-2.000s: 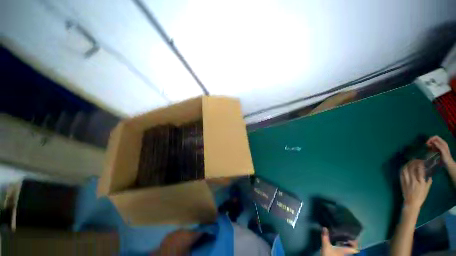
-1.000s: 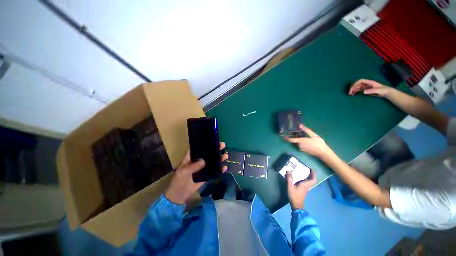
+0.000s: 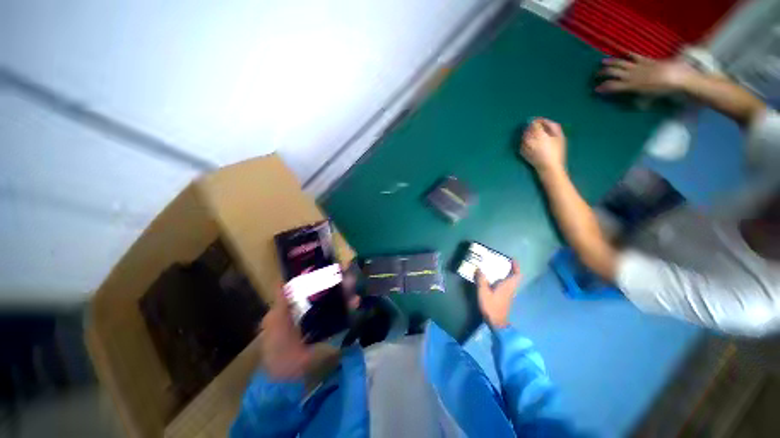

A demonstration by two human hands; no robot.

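My left hand (image 3: pixel 286 338) holds a row of black retail boxes (image 3: pixel 323 314), upright, beside the open carton; a white glare band crosses it. My right hand (image 3: pixel 499 296) holds a small box (image 3: pixel 485 262) with a pale, printed face at the bench's front edge. Two black boxes (image 3: pixel 402 275) lie side by side on the green bench between my hands. Another black box (image 3: pixel 450 198) lies farther back on the bench. The view is blurred.
The open brown carton (image 3: pixel 244 197) stands at left with dark boxes inside. A coworker's two hands (image 3: pixel 545 147) are over the green bench (image 3: pixel 496 103) at right. Red rollers (image 3: pixel 620 30) are at the far end. A white wall runs behind.
The view has turned. The row in my left hand shows a printed, glaring face instead of a plain dark one. The coworker's nearer hand has let go of a black box and drawn back.
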